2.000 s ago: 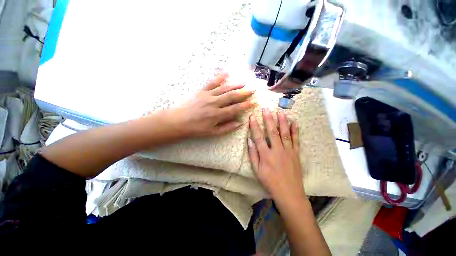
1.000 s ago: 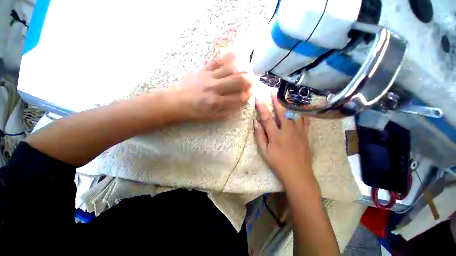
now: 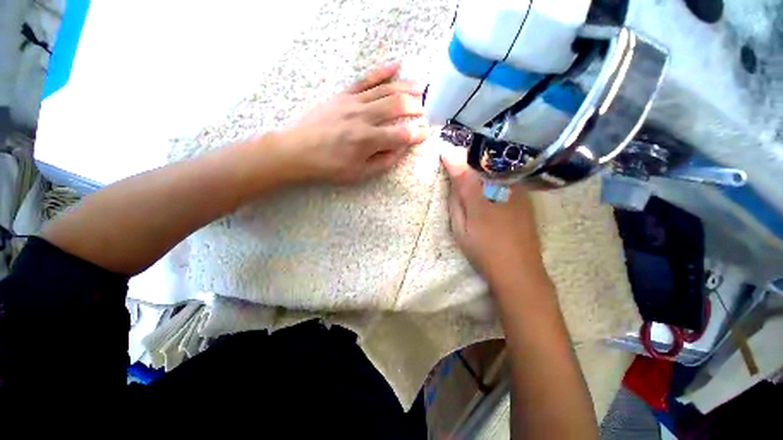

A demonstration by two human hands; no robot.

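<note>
The cream nubbly fabric panel (image 3: 318,249) lies over the machine table and hangs over its front edge. A thin seam (image 3: 415,249) runs through it from the needle area towards me. My left hand (image 3: 365,129) lies on the fabric left of the needle, fingers slightly bent. My right hand (image 3: 489,210) is on the fabric right of the seam, its fingertips partly hidden under the machine head (image 3: 515,64). The presser foot area (image 3: 455,136) is bright, and the needle cannot be made out.
A black smartphone (image 3: 665,266) lies right of the fabric, with red scissor handles (image 3: 663,339) beside it. The white table (image 3: 172,86) has a blue strip (image 3: 67,47) at its left end. Bundled cut pieces (image 3: 176,331) are below the table's edge. A red item (image 3: 648,381) is at lower right.
The fabric has moved forward and left, away from me, under the machine head. My right hand has moved further under the head. My left hand has flattened a little from its bunched pose.
</note>
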